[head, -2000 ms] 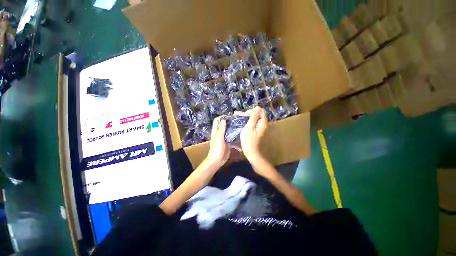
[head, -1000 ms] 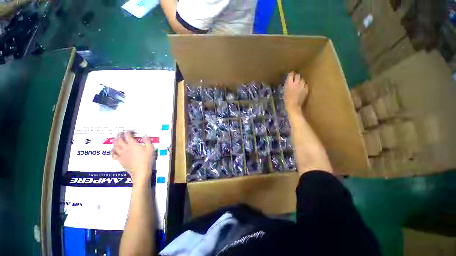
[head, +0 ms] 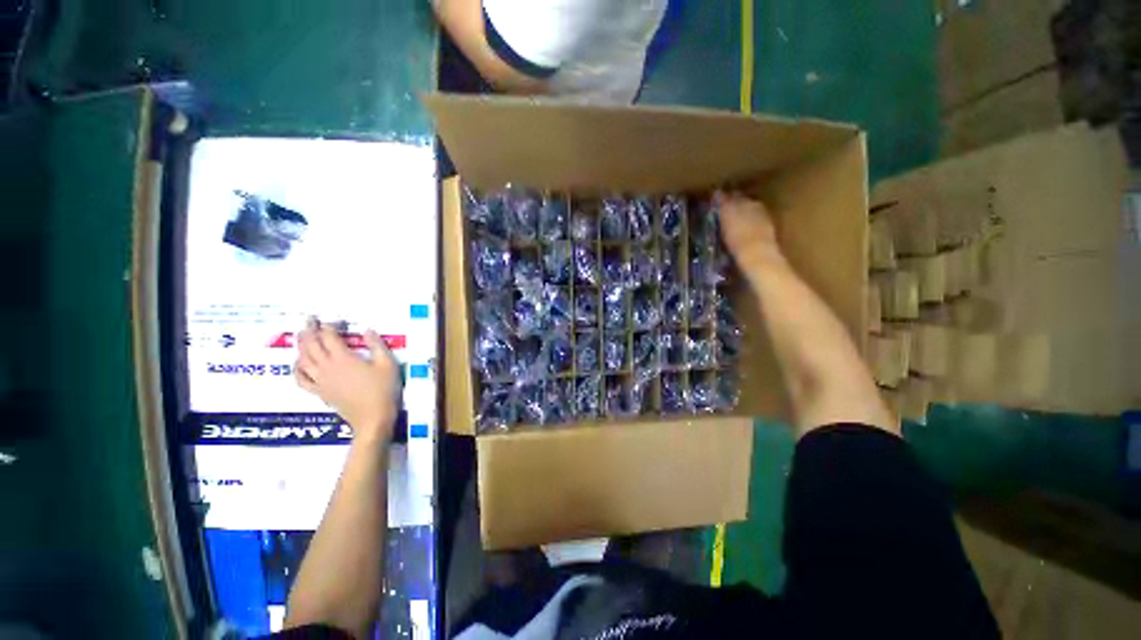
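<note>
A large open carton holds rows of small dark units in shiny clear bags, parted by thin brown card strips. My right hand reaches to the far right corner cell, fingers pointing down at the bagged units there; whether it grips one is hidden. My left hand rests on the white printed box left of the carton, fingers spread, holding nothing. One dark bagged unit lies alone on the far part of the white box.
The carton's far flap stands up. A person's arm and white top show beyond it. Folded brown card partitions and a flat brown sheet lie on the green floor at right. A green board is at far left.
Two seconds ago both hands held a bagged unit over the carton's near side. They have parted: my left is on the white box, my right at the far right corner. A person has appeared beyond the carton.
</note>
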